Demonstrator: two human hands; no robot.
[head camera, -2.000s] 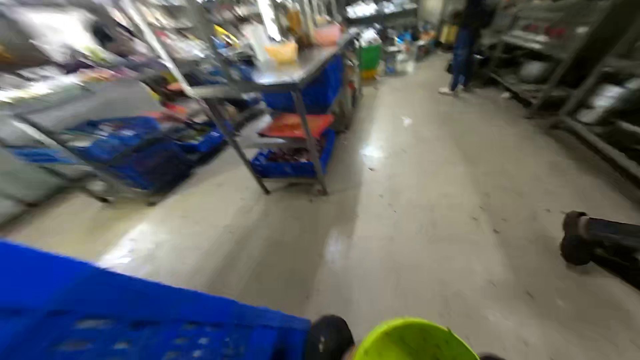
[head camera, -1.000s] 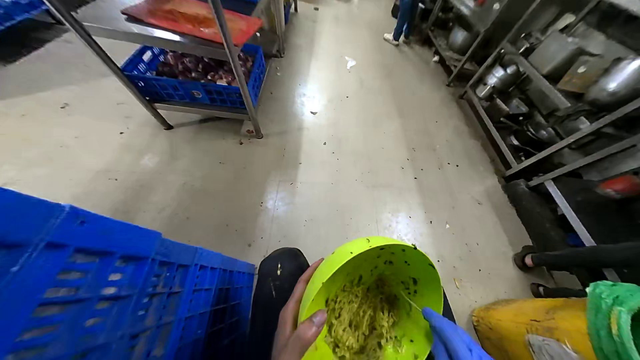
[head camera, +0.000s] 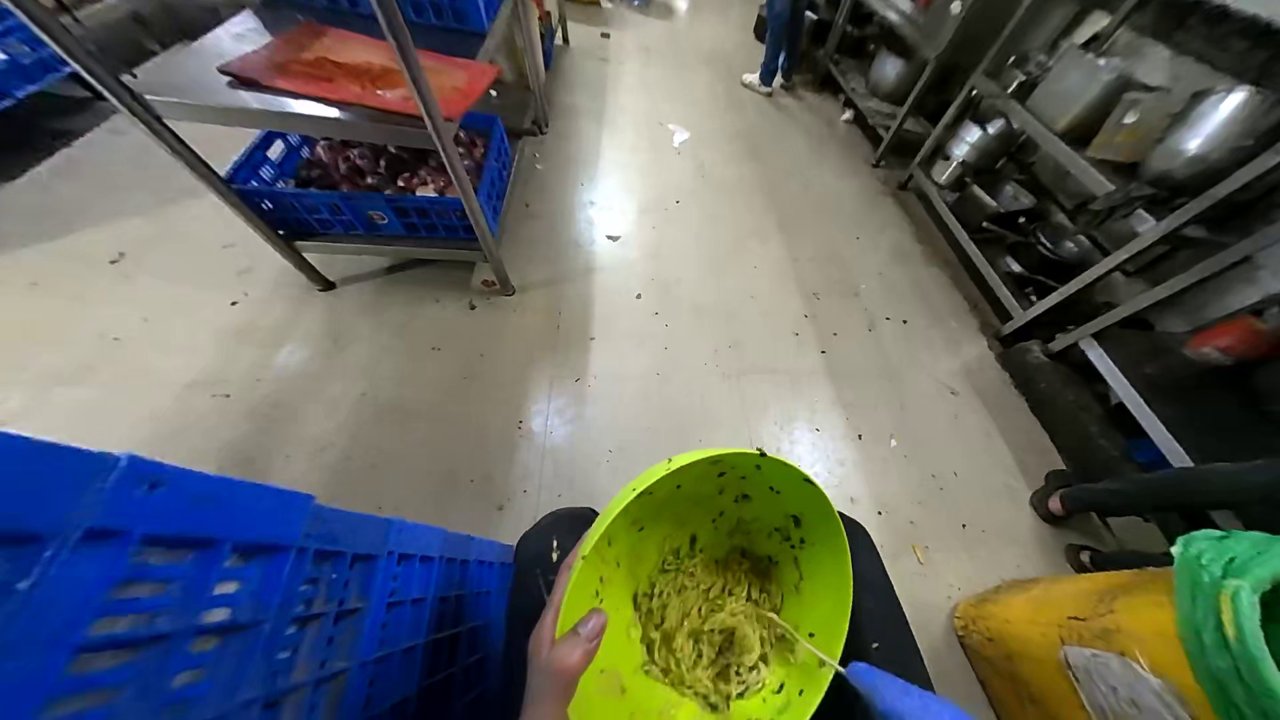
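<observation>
A lime-green plastic bowl (head camera: 640, 520) sits tilted between my knees, with dark flecks on its inner wall. Shredded, yellow-green food (head camera: 710, 625) lies in its bottom. My left hand (head camera: 565, 650) is bare and grips the bowl's left rim, thumb inside. My right hand (head camera: 895, 693), in a blue glove, is at the lower right edge of the bowl, mostly cut off by the frame. A thin pale stick or handle (head camera: 805, 642) runs from the food toward the blue glove; whether the fingers are closed on it is hard to see.
Blue plastic crates (head camera: 210, 560) stand close on my left. Ahead left is a metal table (head camera: 190, 90) with a red cutting board (head camera: 360, 70) above a blue crate of purple onions (head camera: 370, 212). Right are pot shelves (head camera: 1060, 150), a yellow bin (head camera: 1090, 640) and people's legs (head camera: 1150, 490).
The view has swung down since the earliest frame. The bowl, only partly visible then, now shows with its food and both hands at it. A distant person's legs remain in sight.
</observation>
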